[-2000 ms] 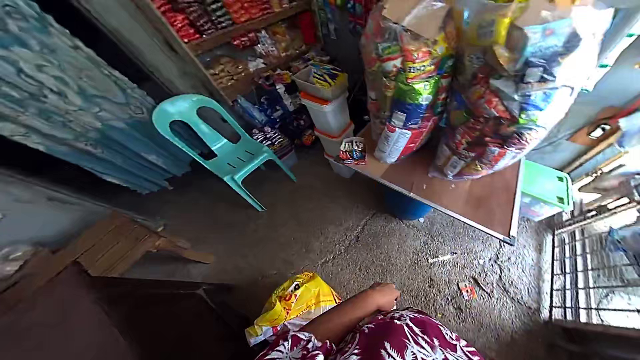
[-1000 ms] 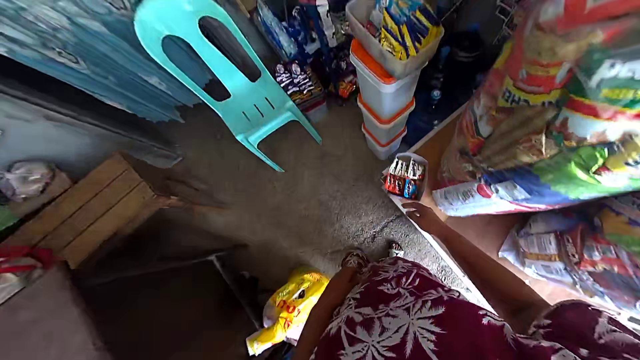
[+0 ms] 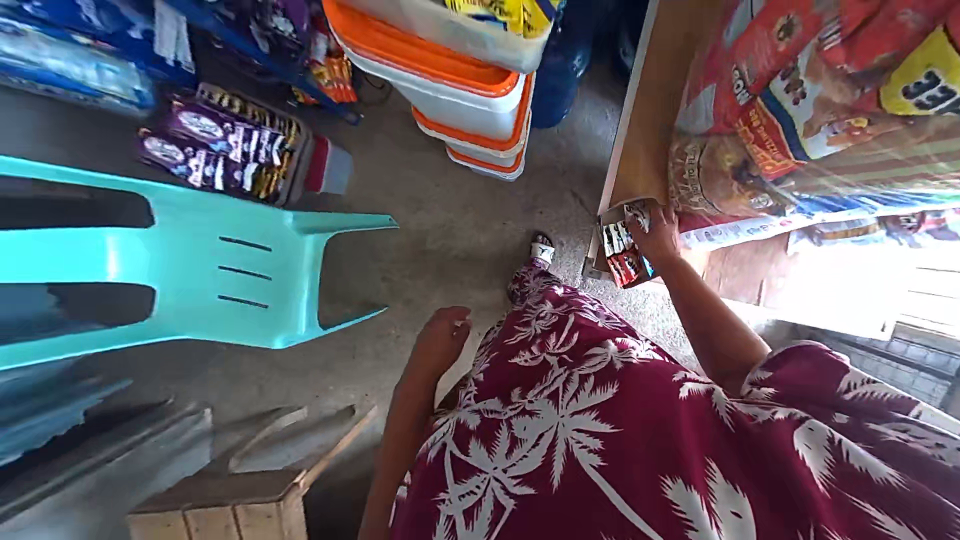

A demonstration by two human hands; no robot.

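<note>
My right hand (image 3: 657, 234) reaches to the table corner and rests on a small box of sachets (image 3: 621, 253); its fingertips are partly hidden, so a firm hold cannot be made out. The box shows white, black and red packets and sits at the edge of the brown table (image 3: 637, 142). Right beside that hand lies a large clear plastic bag of snack packs (image 3: 795, 127). My left hand (image 3: 444, 337) hangs over the floor by the maroon palm-print garment (image 3: 555, 405), with fingers loosely curled and no object visible in it.
A turquoise plastic chair (image 3: 225, 262) stands at the left. Beyond it is a tray of purple packets (image 3: 232, 146). Stacked white tubs with orange lids (image 3: 480, 105) stand between chair and table, near a blue container (image 3: 559, 75). A wooden crate (image 3: 217, 517) is at the lower left.
My right hand has moved from the table edge beside the sachet box onto the box. My left hand now shows over the floor. The view has turned and come closer to the table.
</note>
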